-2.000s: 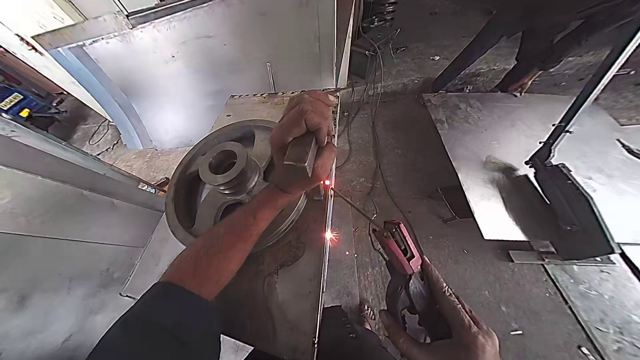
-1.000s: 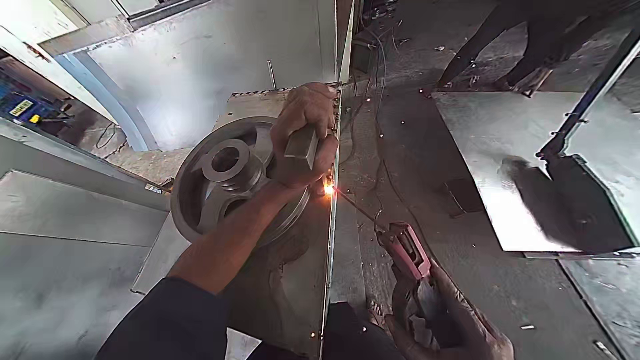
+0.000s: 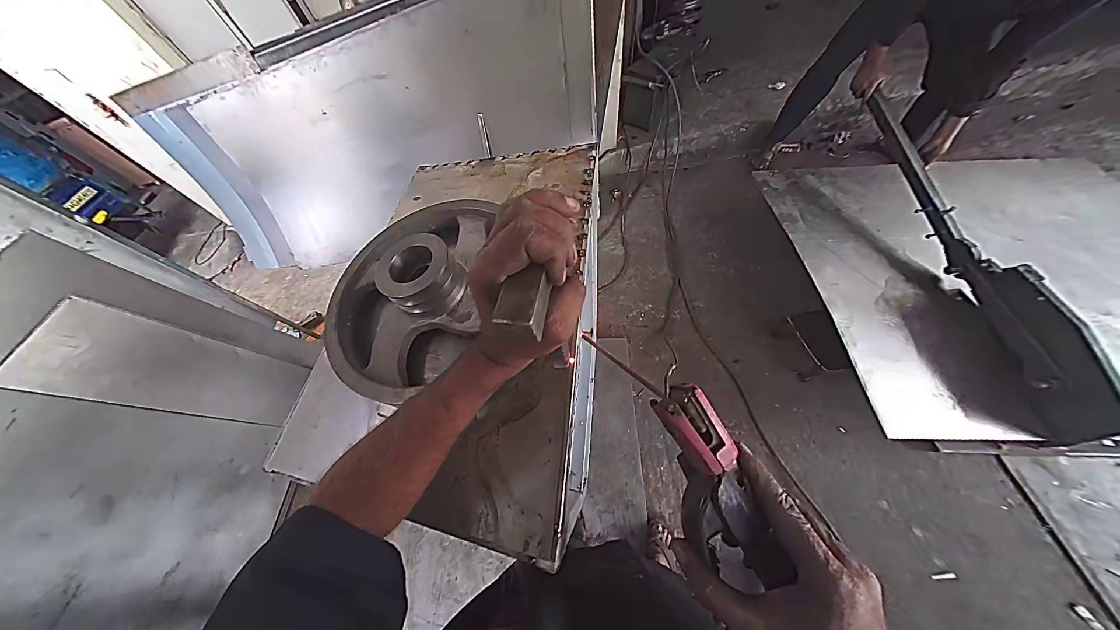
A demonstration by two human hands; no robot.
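My left hand (image 3: 529,262) is closed around a rectangular metal bar (image 3: 521,302), held over the right rim of a cast metal pulley wheel (image 3: 350,350). The wheel lies on a stained metal plate (image 3: 490,472). In my right hand (image 3: 779,534) is a welding electrode holder (image 3: 700,429) with red jaws. A thin welding electrode (image 3: 623,363) is clamped in it, its tip close to the plate's right edge, just below my left hand. A small red glowing spot (image 3: 571,360) shows on that edge. Above it, a row of small weld marks runs along the edge.
Cables (image 3: 674,219) trail over the floor to the right. Beyond them lies a large sheet of metal (image 3: 927,385) with a long-handled dark tool (image 3: 1006,306) over it, gripped by another person's hand (image 3: 871,72). Metal panels (image 3: 131,490) stand at left; a blue machine (image 3: 79,197) is behind them.
The bright spark at the electrode tip has died down to a small red glow. At the right, the other person's hand and the long-handled tool have come further into view.
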